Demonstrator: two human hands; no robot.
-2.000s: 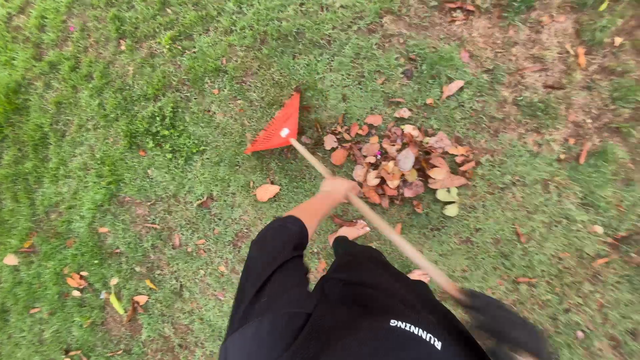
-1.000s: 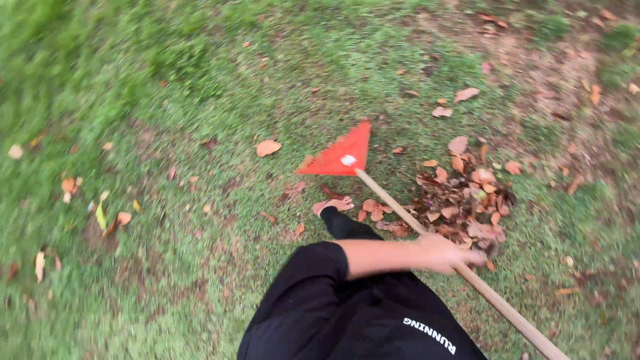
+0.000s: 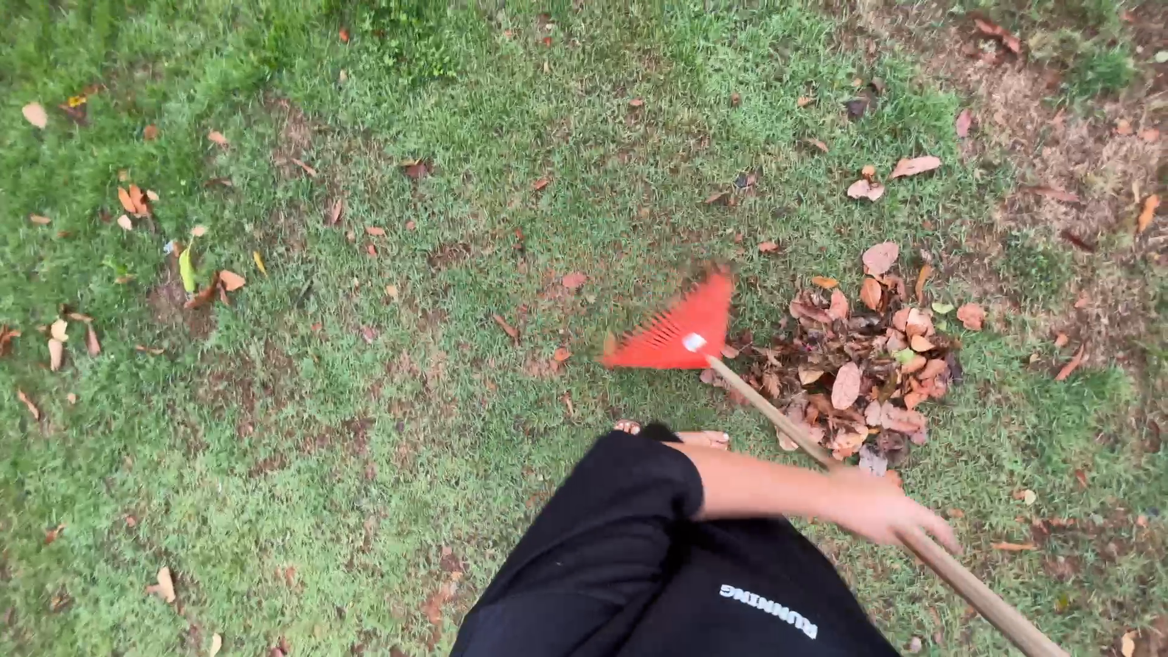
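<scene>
My left hand [image 3: 890, 511], blurred, is closed around the wooden handle [image 3: 972, 584] of a rake, with its forearm reaching across from the black sleeve. The handle slants up and left to the orange-red, fan-shaped rake head [image 3: 680, 333], whose tines face up and left over the grass. Just right of the rake head lies a heap of dry brown and reddish leaves [image 3: 849, 365], with a few green ones in it. The handle passes over the heap's lower left edge. My right hand is out of view, and the handle's upper end leaves the frame at the bottom right.
Short grass [image 3: 411, 319] covers the ground. Loose leaves [image 3: 137, 201] are scattered at the left, and more lie toward a bare brown patch [image 3: 1049, 137] at the upper right. A bare foot [image 3: 703, 440] shows beside the black clothing, near the rake head.
My left hand, close to the rake head two seconds ago, is now farther up the handle. The rake head is nearer the leaf heap than in both earlier frames. The view has shifted.
</scene>
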